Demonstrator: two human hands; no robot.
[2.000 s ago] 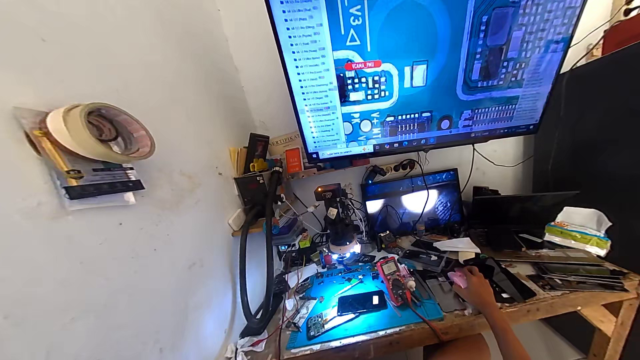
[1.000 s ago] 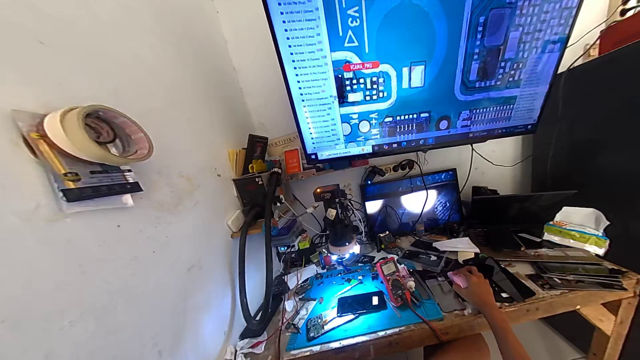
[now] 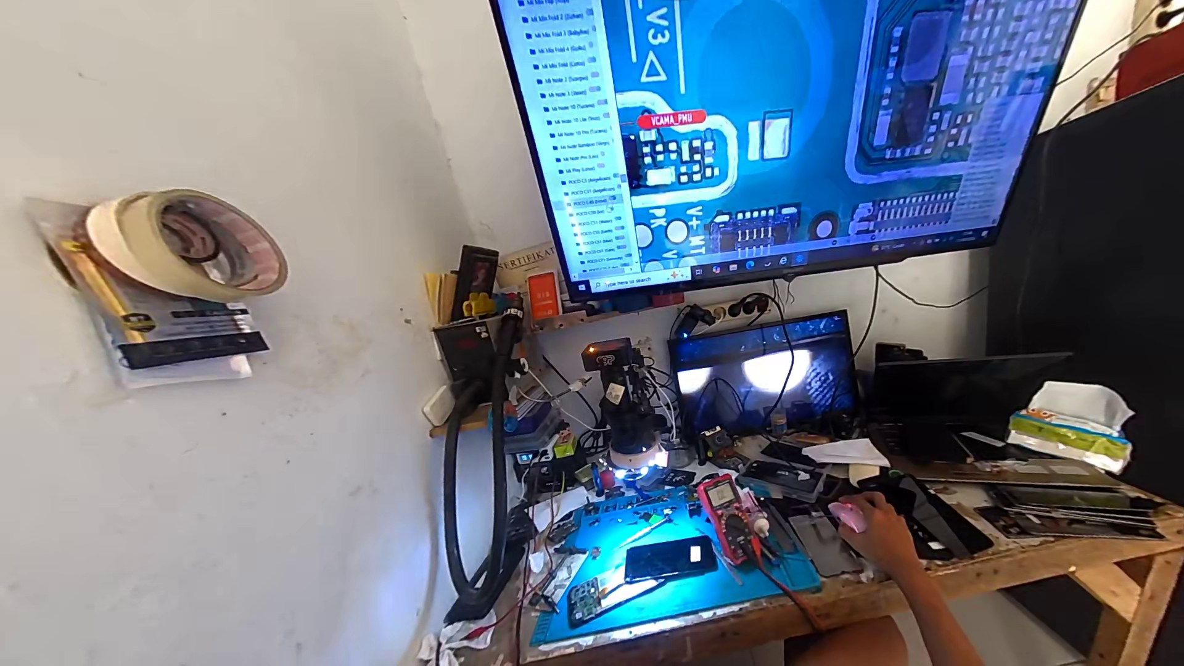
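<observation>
My right hand (image 3: 879, 535) rests over a pink computer mouse (image 3: 848, 516) at the right part of the wooden bench, beside a flat grey panel (image 3: 823, 544). To its left, a red digital multimeter (image 3: 728, 518) lies on the edge of a blue work mat (image 3: 689, 597). On the mat are a dark smartphone (image 3: 671, 559) and, lower left, an opened phone with its circuit board (image 3: 585, 599) exposed. A lit microscope (image 3: 634, 439) stands over the mat's back. The wall monitor (image 3: 786, 129) shows an enlarged circuit board beside a folder list. My left hand is out of view.
A second monitor (image 3: 763, 375) and an open laptop (image 3: 962, 398) stand at the back. Phone parts crowd the bench around a black phone (image 3: 925, 518). A tissue pack (image 3: 1073, 430) sits at the right. A thick black hose (image 3: 499, 453) loops down at the left; tape rolls (image 3: 185, 242) hang on the wall.
The folder list on the wall monitor has scrolled to other entries. My right hand has stayed at the mouse, and the bench items keep their places.
</observation>
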